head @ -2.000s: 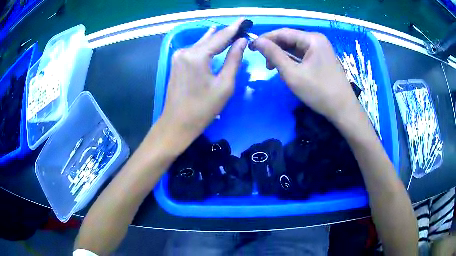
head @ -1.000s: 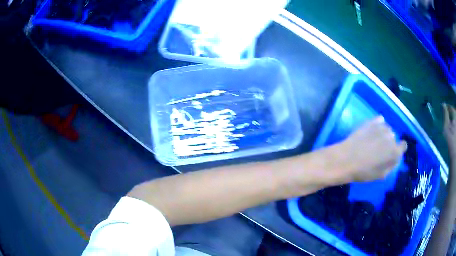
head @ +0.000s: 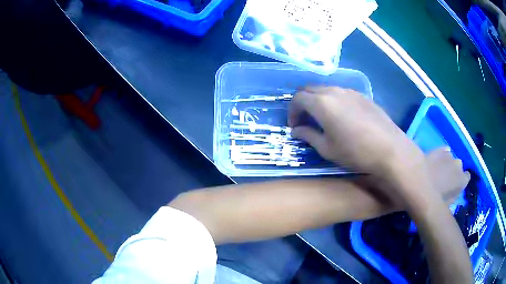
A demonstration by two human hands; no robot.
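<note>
The open clear box [head: 222,119] lies in front of me, with pale sticks [head: 261,150] on its floor. My right hand [head: 333,125] is inside its right part, palm down, over the stick ends. Its thumb and curled fingers are apart, with no stick seen between them. My right forearm crosses over my left forearm. My left hand [head: 446,173] is over the large blue tray [head: 366,249] at the right, with its fingers curled. Its fingertips are hidden, so I cannot tell what it holds. Black pieces [head: 396,238] lie in the tray.
A bright second clear box [head: 288,33] touches the far side of the open box. A blue bin [head: 188,22] is at the upper left. A pale metal edge [head: 402,58] borders the green belt [head: 438,61], which carries small pieces. A red object [head: 83,108] is on the floor.
The view has turned left from the blue tray to the clear boxes. My right hand has left my left hand and reached across into the open box. My left hand stays over the tray.
</note>
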